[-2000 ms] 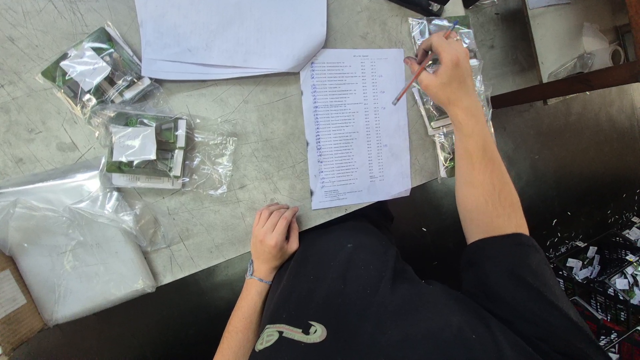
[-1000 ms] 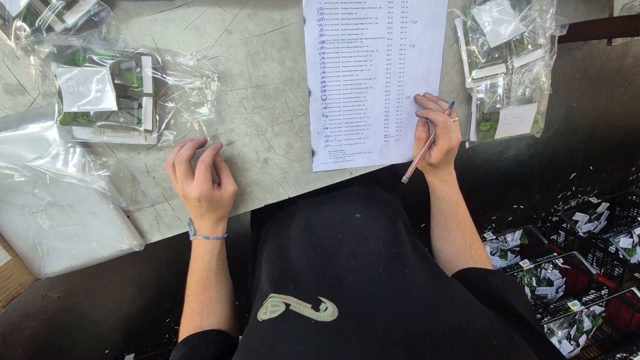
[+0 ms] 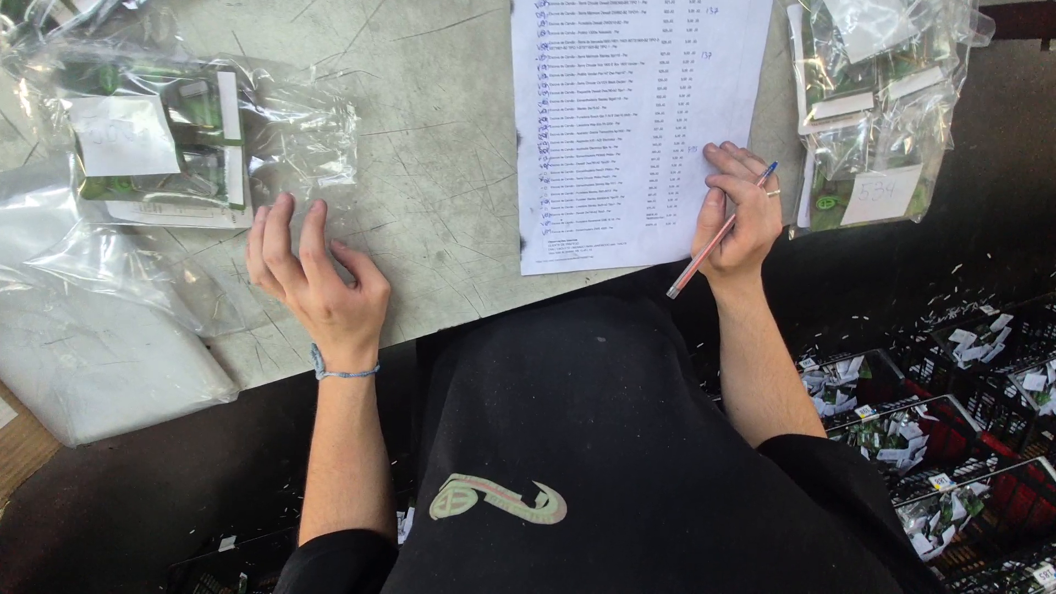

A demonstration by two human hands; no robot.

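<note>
My left hand point(image 3: 318, 280) holds nothing; its fingers are spread and curved on the scratched worktable point(image 3: 445, 165), beside a clear plastic bag of green-backed packets point(image 3: 198, 140) with a blank-looking white slip on top. My right hand point(image 3: 738, 214) grips a ballpoint pen point(image 3: 701, 260), its blue end up and its other end over the table edge. The same hand rests on the lower right of a printed sheet point(image 3: 610, 190), which has rows of text and blue pen marks. Bagged packets point(image 3: 879, 124) with a handwritten slip lie to the right of the sheet.
Clear plastic bags point(image 3: 107, 346) are stacked at the left, over the table's front edge, near a piece of cardboard point(image 3: 25, 445). Below the table at the right, black crates point(image 3: 940, 437) hold many small packets with white labels. White scraps dot the dark floor.
My right hand has come down from the bagged packets at the upper right to the sheet's lower edge, pen still held. My left hand has moved left toward the bagged packets. The view has shifted.
</note>
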